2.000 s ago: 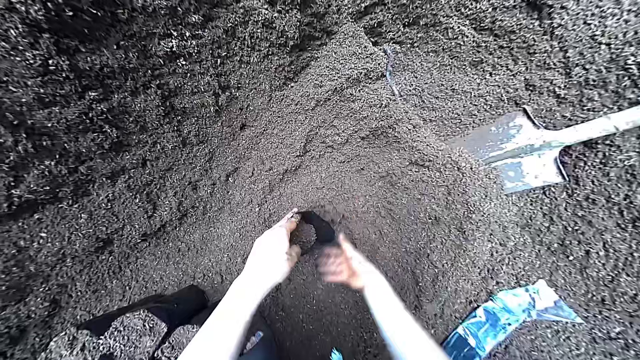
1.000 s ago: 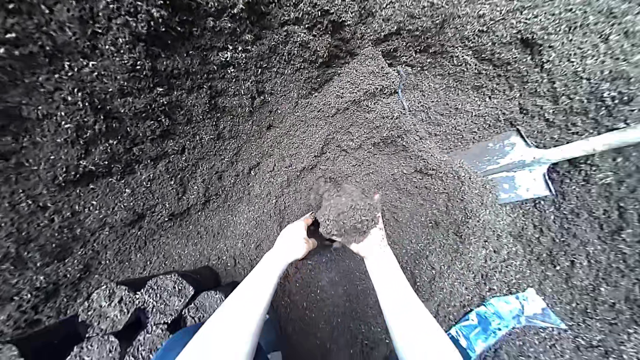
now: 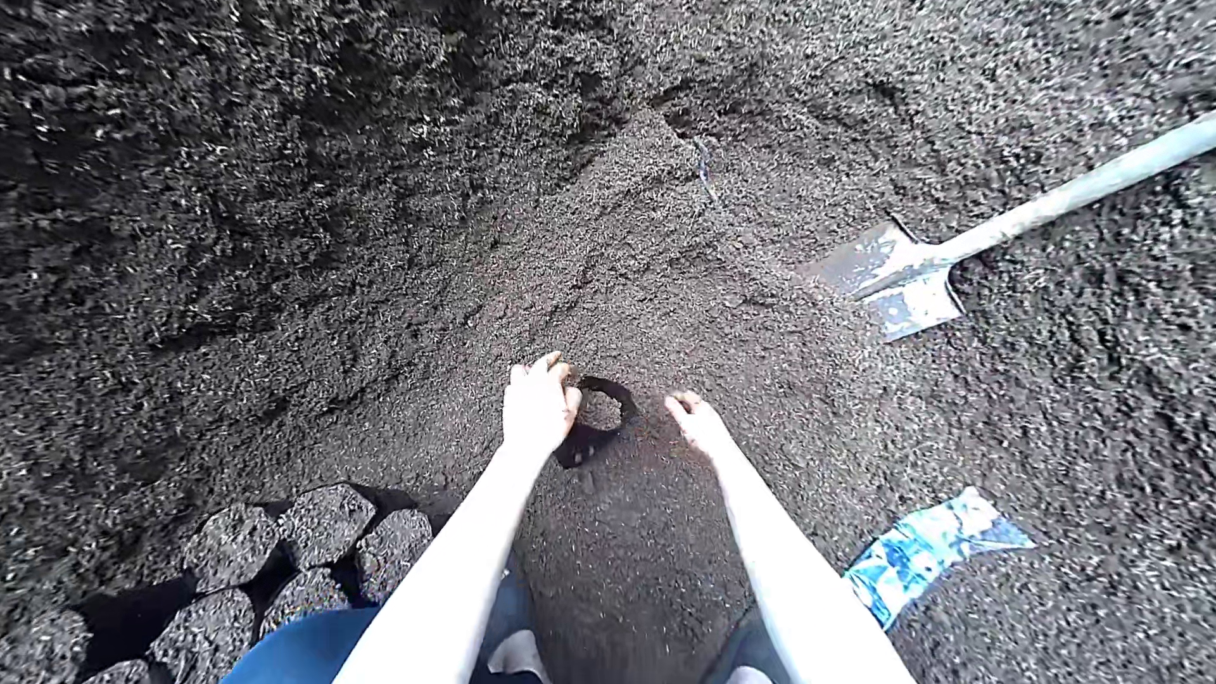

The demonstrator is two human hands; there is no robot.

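A black plastic grow bag [image 3: 608, 423], its mouth round and open upward with dark soil inside, stands on the loose soil between my hands. My left hand [image 3: 540, 404] grips the bag's left rim. To the right of the bag, my right hand [image 3: 698, 423] is apart from it with the fingers curled; whether it holds soil is hidden. Dark potting soil [image 3: 589, 266] rises in a large heap in front of both hands.
Several soil-filled black bags [image 3: 328, 524] stand packed together at the lower left. A shovel [image 3: 912, 275] lies with its blade partly in the soil at the right. A blue and white plastic packet [image 3: 926, 551] lies at the lower right, near my right forearm.
One second ago both hands held a mass of soil together over the bag. Now the hands are apart, the right one away from the bag, and the bag's mouth shows.
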